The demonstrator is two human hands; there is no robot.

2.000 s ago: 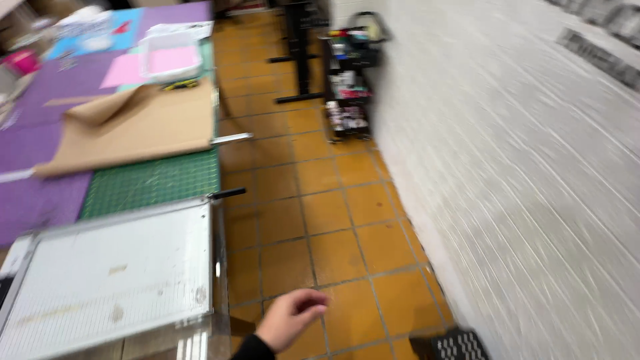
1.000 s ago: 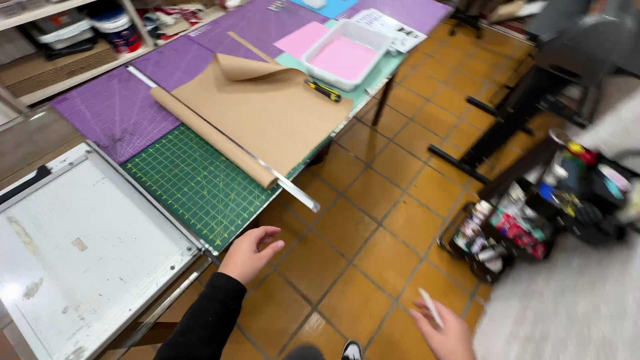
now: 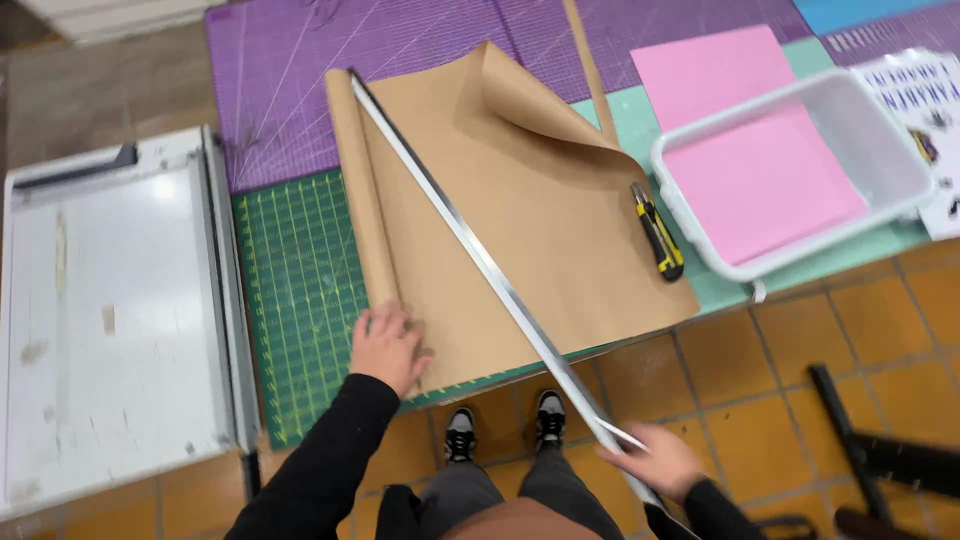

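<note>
A sheet of brown kraft paper (image 3: 480,240), rolled along its left side and curled at its far right corner, lies over cutting mats. My left hand (image 3: 388,346) rests on the near end of the roll (image 3: 360,187), fingers spread. A long metal ruler (image 3: 487,270) crosses the paper diagonally and sticks out past the table's near edge. My right hand (image 3: 660,459) is at its near end, with a thin white stick-like thing (image 3: 622,435) between the fingers. A black and yellow utility knife (image 3: 658,232) lies at the paper's right side.
A white paper trimmer (image 3: 112,315) stands left of the green cutting mat (image 3: 300,300). A purple mat (image 3: 277,90) lies behind. On the right are a white plastic tray (image 3: 885,142) with pink paper (image 3: 765,187) and a printed sheet (image 3: 937,142). Black metal legs (image 3: 847,427) stand on the tiled floor.
My left hand has moved onto the paper roll. My right hand has come to the ruler, which now lies diagonally across the paper instead of along the roll. The view has turned down to the table.
</note>
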